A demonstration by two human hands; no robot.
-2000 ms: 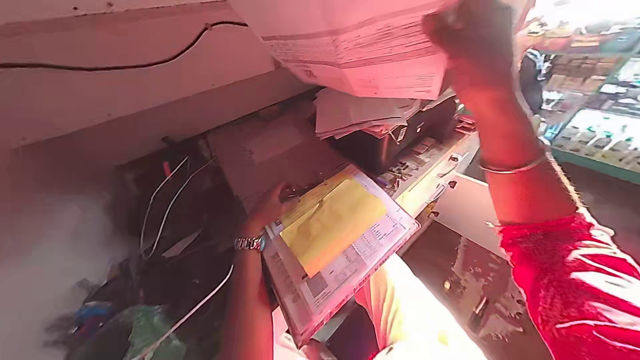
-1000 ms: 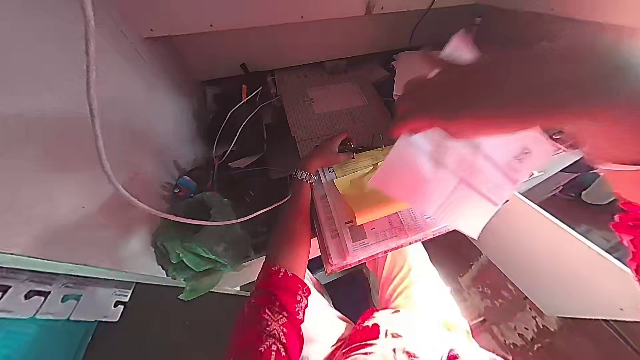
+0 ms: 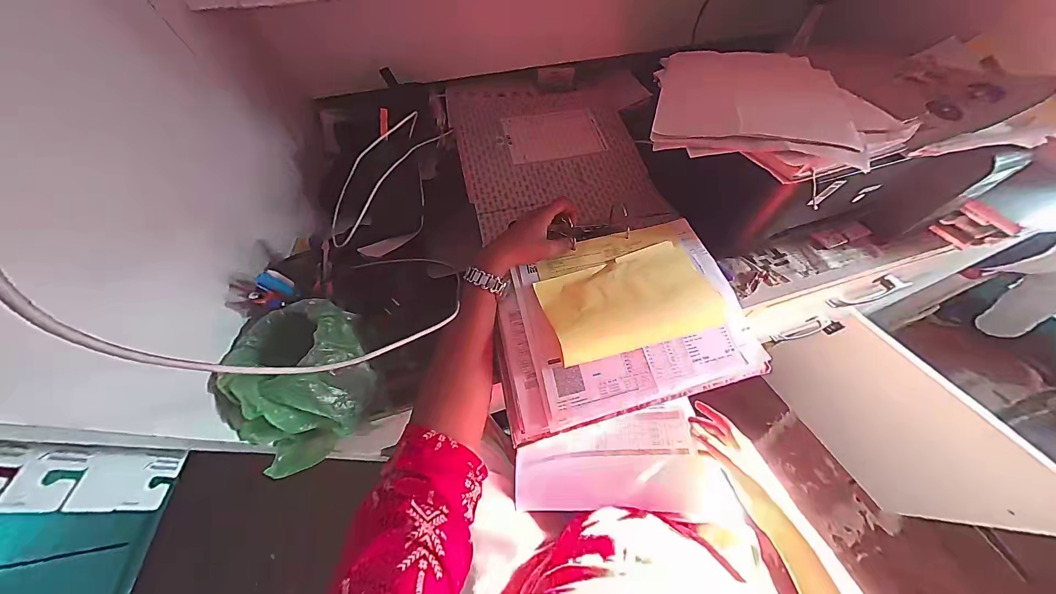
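An open lever arch file [image 3: 561, 169] lies on the desk, its patterned cover folded back. Punched printed papers [image 3: 660, 371] sit on its metal rings, with a creased yellow sheet [image 3: 635, 301] on top. My left hand [image 3: 536, 235], a metal-band watch at its wrist, is at the rings with fingers curled on the metal part. Below the file, printed white sheets [image 3: 602, 470] rest over my lap. Beside their right edge is my right hand [image 3: 716, 433], fingers spread; whether it grips the sheets is unclear.
A stack of papers [image 3: 751, 107] lies on a black box-like thing [image 3: 709, 190] at the back right. A green plastic bag [image 3: 305, 379] and a white cable [image 3: 272, 369] are at the left. An open cabinet door [image 3: 899, 421] juts out at the right.
My right hand has come down from above the desk to beside my lap. Loose white sheets that it held over the file a second ago no longer cover the file. The view has shifted.
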